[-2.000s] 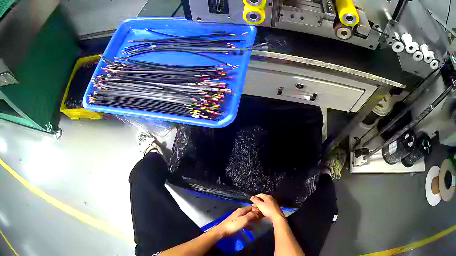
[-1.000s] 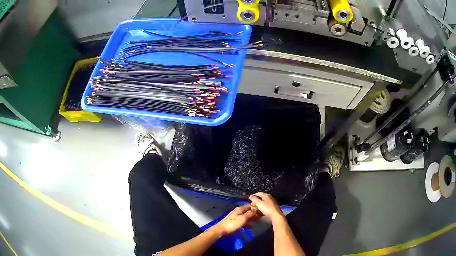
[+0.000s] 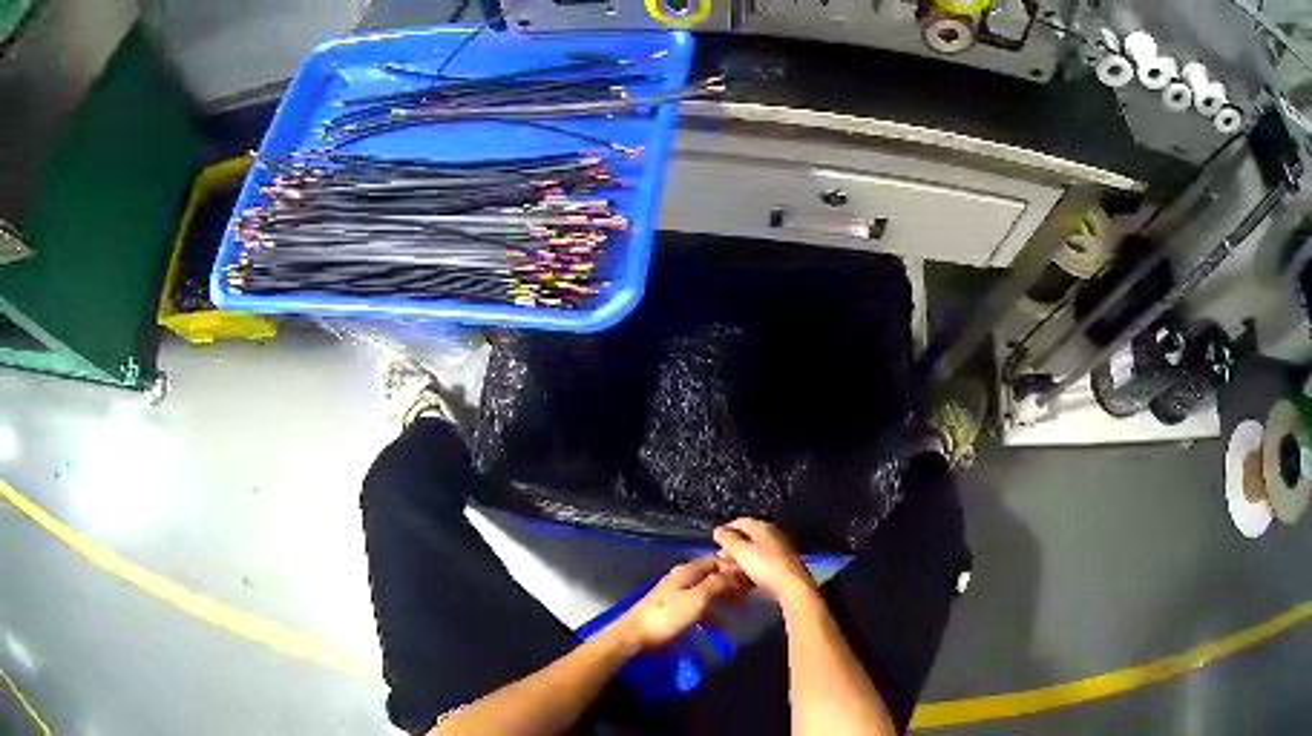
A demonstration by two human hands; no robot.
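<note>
My left hand (image 3: pixel 673 604) and my right hand (image 3: pixel 763 558) meet at the near rim of the black-lined scrap bin (image 3: pixel 561 506). Their fingers are bent together, and whatever may be between them is hidden. The blue plastic tray (image 3: pixel 475 314) is at the upper left. It holds a main pile of black cut cables (image 3: pixel 403 237) with red, yellow and white tips, and a smaller group behind. A few of these reach over the tray's right rim. Tiny dark glinting scraps (image 3: pixel 705 431) lie heaped in the bin.
A bright blue container (image 3: pixel 684 661) is below my hands. A pale drawer (image 3: pixel 849 209) and grey machine (image 3: pixel 849 26) are ahead. A yellow crate (image 3: pixel 216 324) and green cabinet (image 3: pixel 115 187) stand left. White pulleys (image 3: pixel 1151 65), dark spools (image 3: pixel 1137 377) and a round reel (image 3: pixel 1249 482) are right.
The view has tilted down slightly, so tray, bench and machine sit higher in the picture. My hands remain together at the bin's rim with little change.
</note>
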